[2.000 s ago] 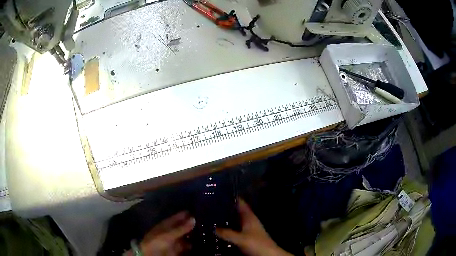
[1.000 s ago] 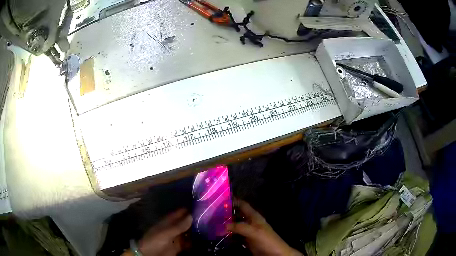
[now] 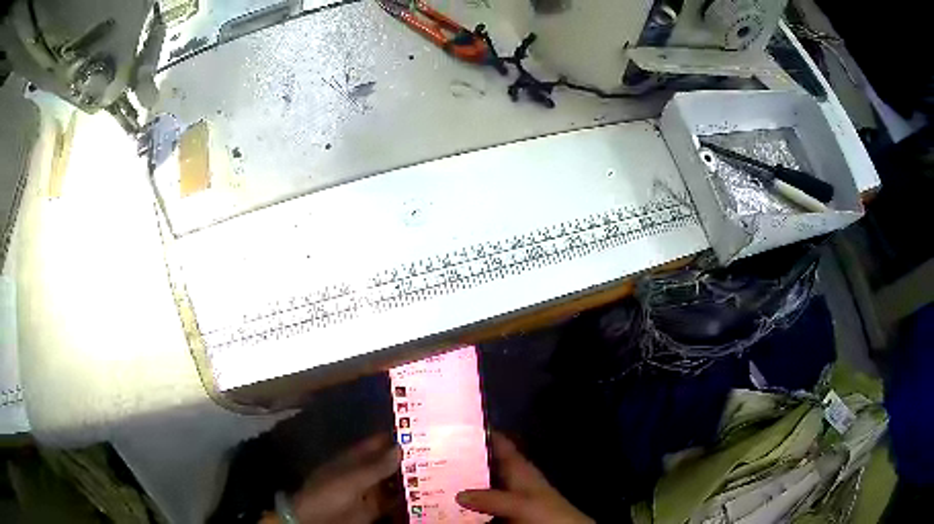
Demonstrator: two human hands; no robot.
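A smartphone [image 3: 442, 435] with a lit pinkish-white screen showing a list is held upright below the table's front edge. My left hand [image 3: 343, 481] is at its left side, dim and partly hidden by shadow. My right hand [image 3: 517, 486] grips its right side, with the thumb over the lower screen. A pale cream cut panel [image 3: 87, 307] lies under the bright lamp at the left and hangs over the table edge. The presser foot and needle [image 3: 128, 113] are above it, blurred by glare.
The white table has a printed ruler [image 3: 492, 253]. Orange-handled snips [image 3: 440, 29] lie on the machine bed. A white box [image 3: 707, 230] at the right holds a screwdriver [image 3: 799, 184]. Tangled threads [image 3: 676, 328] hang below it. Olive and cream bundles [image 3: 768, 461] are at lower right.
The phone screen went from dark, to a pink and purple picture, to a bright list. Both hands stay around the phone. The right thumb now lies over the lower screen.
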